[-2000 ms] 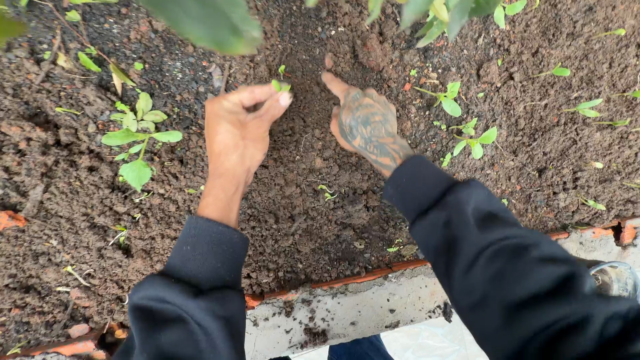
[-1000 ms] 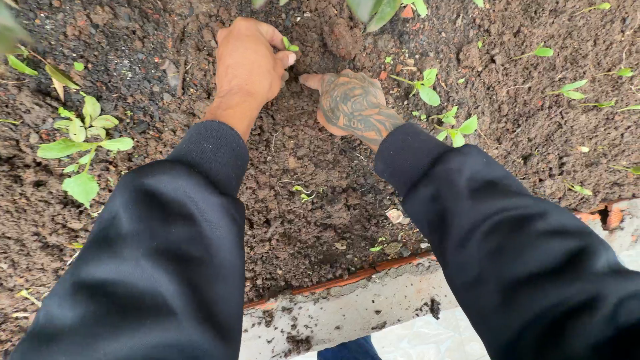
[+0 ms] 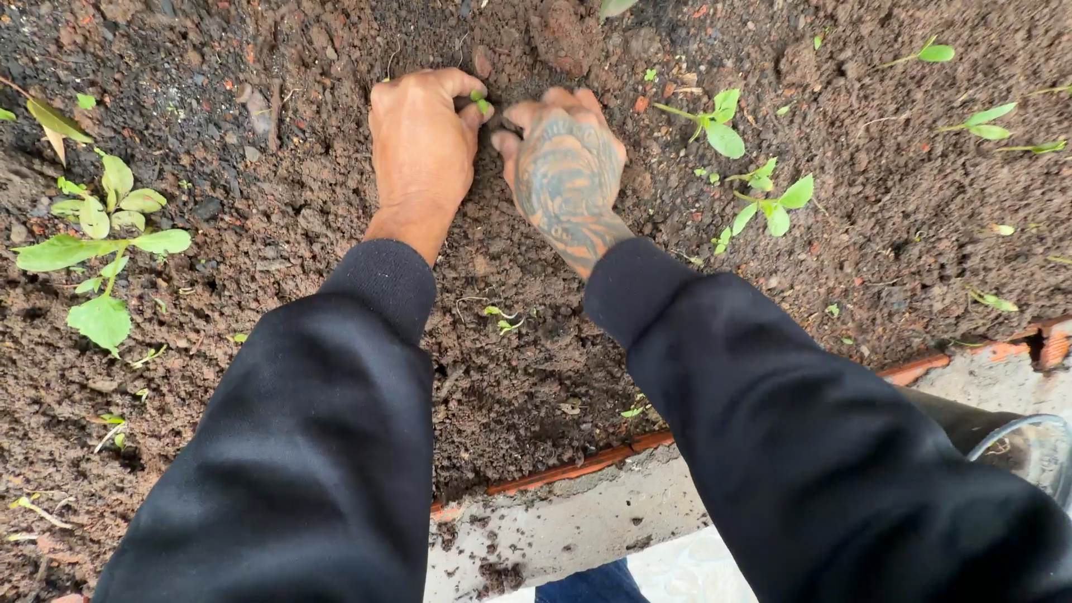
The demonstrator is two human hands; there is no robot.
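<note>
My left hand (image 3: 425, 138) pinches a small green seedling (image 3: 480, 102) between thumb and forefinger, low against the dark soil (image 3: 519, 377) near the top middle. Only the seedling's leaves show; its stem is hidden. Close on its right, my right hand (image 3: 569, 163), tattooed on the back, has its fingers curled down at the soil, their tips partly hidden. Whether they hold anything cannot be seen. A few small uprooted-looking sprouts (image 3: 502, 320) lie on the soil between my forearms.
Leafy seedlings (image 3: 105, 243) stand at the left, others (image 3: 772, 205) right of my right hand, and small sprouts (image 3: 988, 124) at the far right. A concrete and brick edge (image 3: 569, 519) borders the soil below. A clear container (image 3: 1038, 456) is partly hidden by my right sleeve.
My left hand has lowered the seedling to the soil. My right hand, with its forefinger extended in both earlier frames, now has its fingers curled beside the seedling.
</note>
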